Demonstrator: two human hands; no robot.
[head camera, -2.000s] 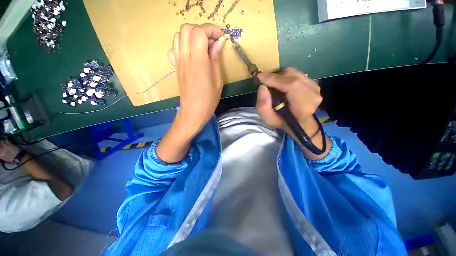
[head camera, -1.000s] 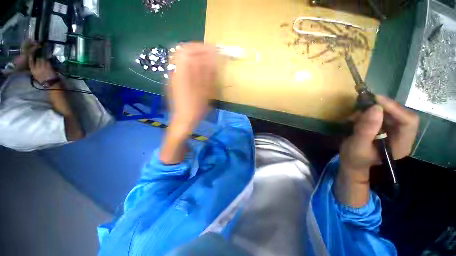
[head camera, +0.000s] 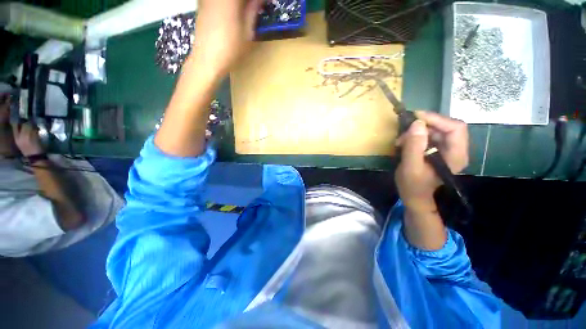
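My right hand (head camera: 432, 149) holds the black soldering iron (head camera: 406, 117) like a pen. Its metal tip points up-left to the brownish metal bits (head camera: 360, 78) on the tan board (head camera: 289, 115). A pale bent wire loop (head camera: 331, 62) lies among those bits. My left hand (head camera: 225, 29) reaches far forward to the top edge, beside the blue parts bin (head camera: 283, 14) with dark and silvery pieces. Its fingertips are cut off by the picture's edge, so I cannot tell whether it holds anything.
A white tray (head camera: 500, 121) with small silvery parts stands at the right. A black fume fan (head camera: 369, 22) is beyond the board. Piles of dark and white round components (head camera: 173, 45) lie left, partly behind my left arm. A person (head camera: 48, 193) sits at the far left.
My left hand has left the soldering spot on the board and moved forward beside the blue bin. My right hand keeps the iron, now over the brownish bits. The view has shifted.
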